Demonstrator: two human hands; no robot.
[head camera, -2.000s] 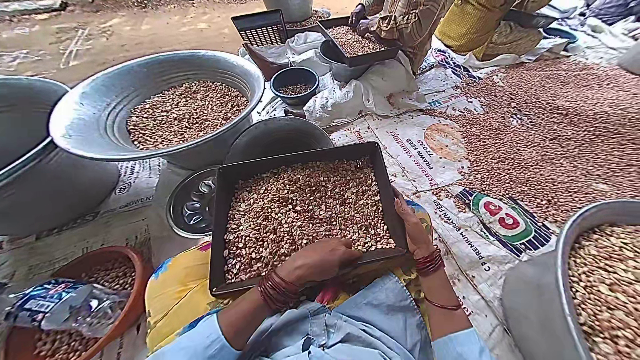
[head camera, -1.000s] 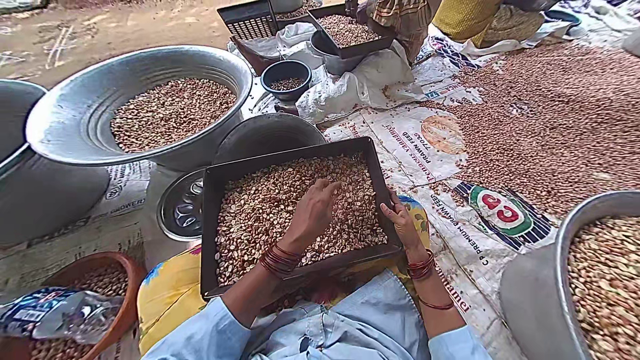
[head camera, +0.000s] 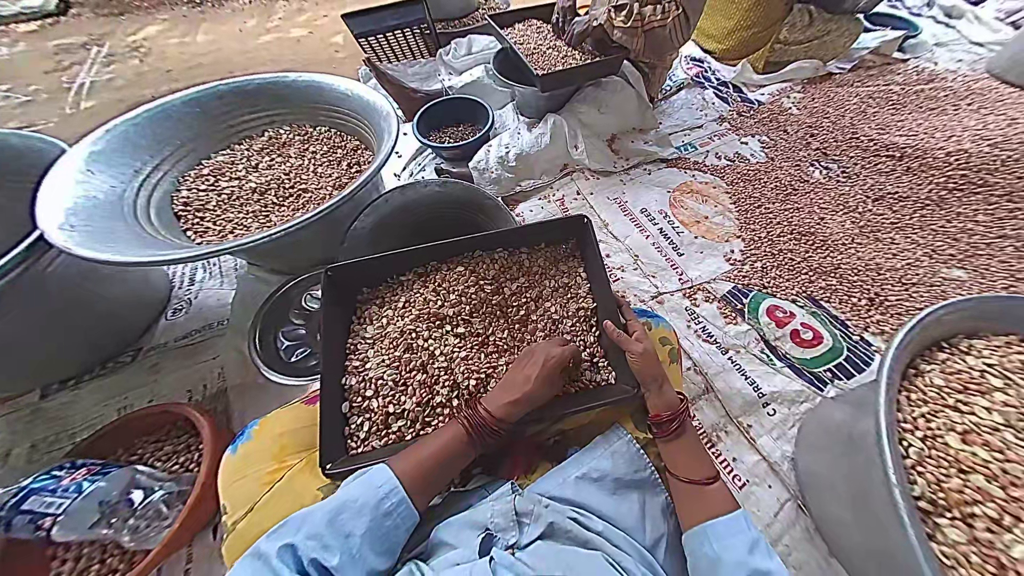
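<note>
A black rectangular tray (head camera: 332, 384) of reddish-brown and pale nuts or seeds (head camera: 456, 336) rests tilted on my lap. My right hand (head camera: 640, 356) grips its right rim, thumb over the edge and the other fingers partly hidden outside. Over the lower right part of the heap is my left hand (head camera: 538, 376), palm down with curled fingers touching the pieces; whether anything is between the fingertips is hidden. Bangles circle both wrists. Just beyond the tray stands a dark round metal vessel (head camera: 428, 212), with a dark patterned metal plate (head camera: 280, 328) at the tray's left.
A wide metal basin (head camera: 104, 192) of nuts stands left; another (head camera: 888, 400) is right. An orange bowl (head camera: 212, 456) holds nuts and a plastic bottle (head camera: 104, 500). A small blue bowl (head camera: 454, 104) stands ahead. Nuts cover the sacking (head camera: 656, 232) at right. Another person's hand (head camera: 572, 24) touches a tray.
My left hand has moved from the middle of the heap toward the tray's lower right, its fingers now more curled. My right hand has stayed on the right rim.
</note>
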